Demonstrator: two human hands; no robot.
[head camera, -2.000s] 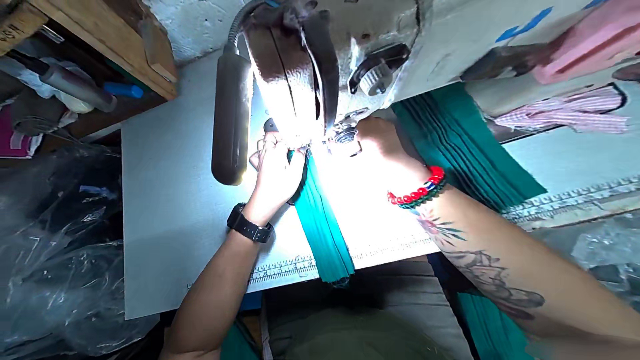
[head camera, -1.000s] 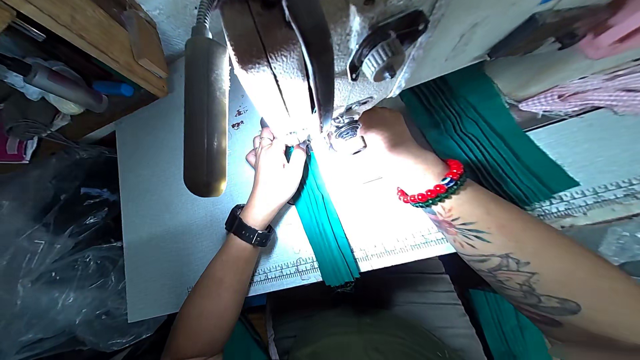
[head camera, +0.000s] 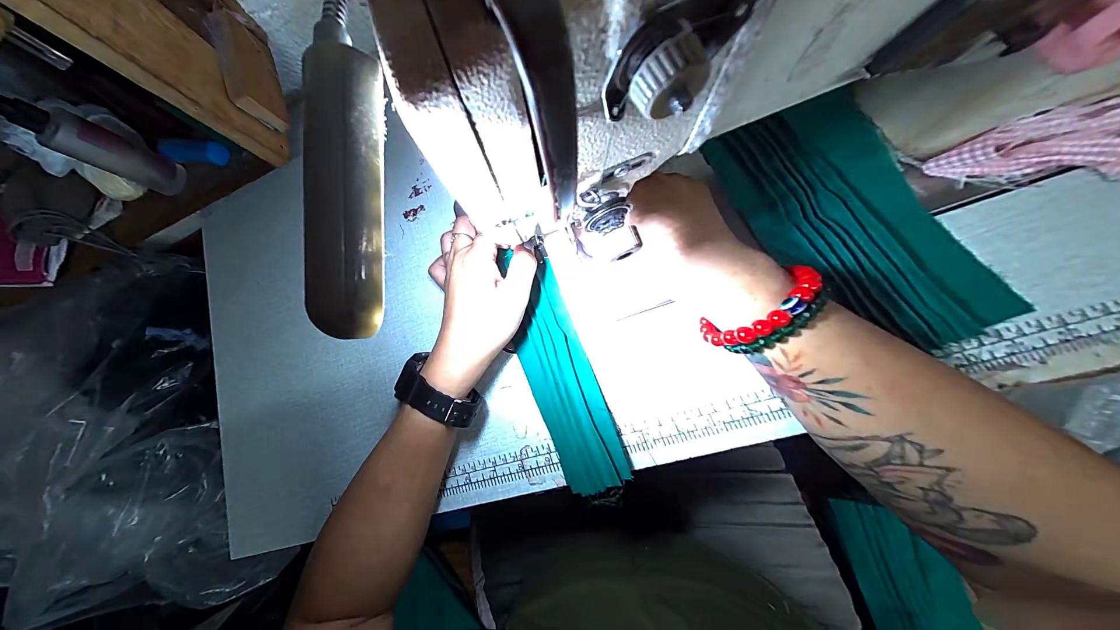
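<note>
A sewing machine's head (head camera: 472, 114) stands over the pale work surface, its needle area washed out by glare. Running from the presser foot (head camera: 537, 243) to the front edge is a strip of pleated green fabric (head camera: 569, 376). My left hand (head camera: 483, 289) presses on the strip's upper left end, thumb beside the foot, with some fingertips hidden. Right of the needle area, my right hand (head camera: 687, 227) is bent with its fingers curled behind the machine's metal parts; what it touches there cannot be told. More pleated green fabric (head camera: 866, 236) lies behind my right wrist.
A tubular lamp (head camera: 344, 192) hangs left of the machine head. Ruler markings (head camera: 700, 424) run along the front edge. Pink checked cloth (head camera: 1032, 144) lies at the right. Clear plastic (head camera: 105, 472) fills the lower left, below a wooden shelf (head camera: 157, 66) with a blue object (head camera: 194, 151).
The view has moved somewhat closer to the machine. Both hands remain beside the needle area, and the green strip still lies under the foot.
</note>
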